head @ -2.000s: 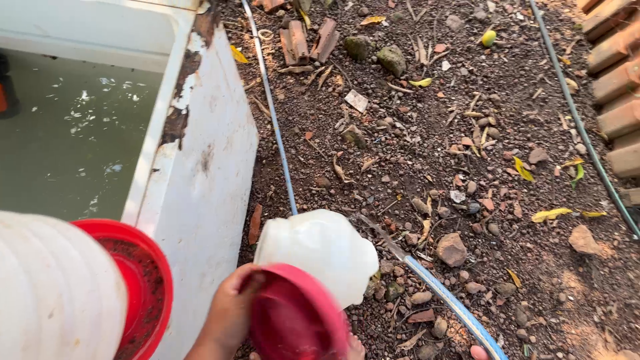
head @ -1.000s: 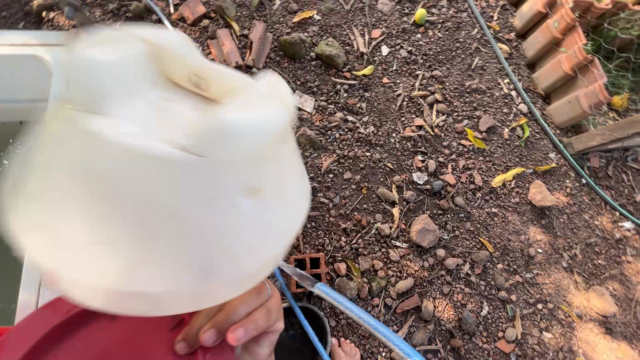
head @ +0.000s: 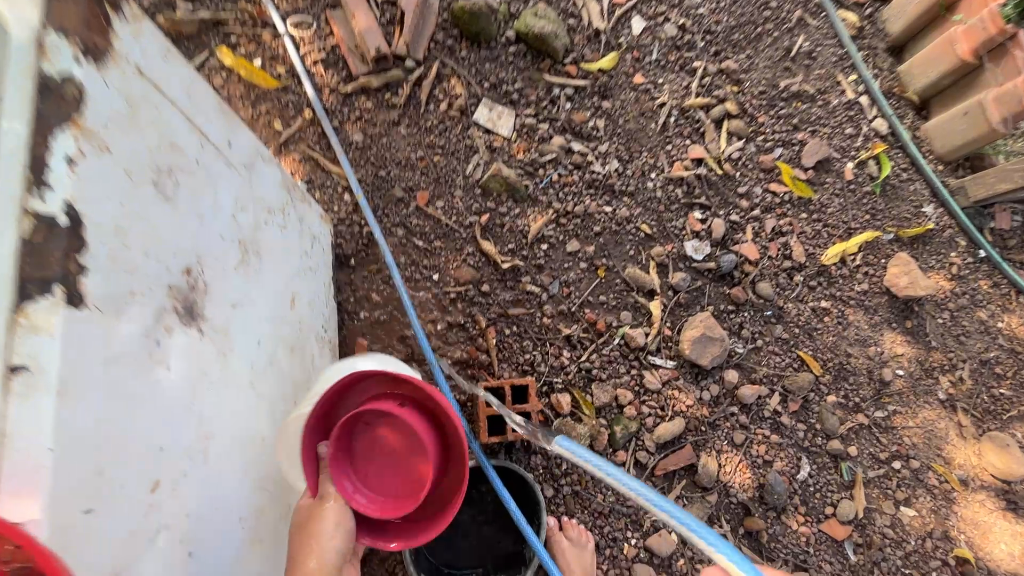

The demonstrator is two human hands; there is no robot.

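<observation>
My left hand (head: 324, 520) grips the rim of a red plastic base (head: 384, 460) with a raised round cup in its middle; a white plastic container (head: 344, 376) shows behind it. At the bottom edge, only a bit of my right hand (head: 740, 570) shows, at the blue hose (head: 664, 516). Water (head: 496, 404) streams from the hose's end toward the upper left. A second run of blue hose (head: 400, 292) passes beside the red base. Below the base stands a black bucket (head: 480, 520).
A white, rust-patched tank wall (head: 176, 320) fills the left. A hollow clay brick (head: 508, 408) lies beyond the bucket, near a bare foot (head: 570, 548). Clay roof tiles (head: 968, 112) and a green hose (head: 904, 144) are at the upper right. A red rim (head: 28, 552) shows at lower left.
The white container, large and close to the view a second ago, is now lower and farther off, behind the red base. The inside of the red base now faces the view.
</observation>
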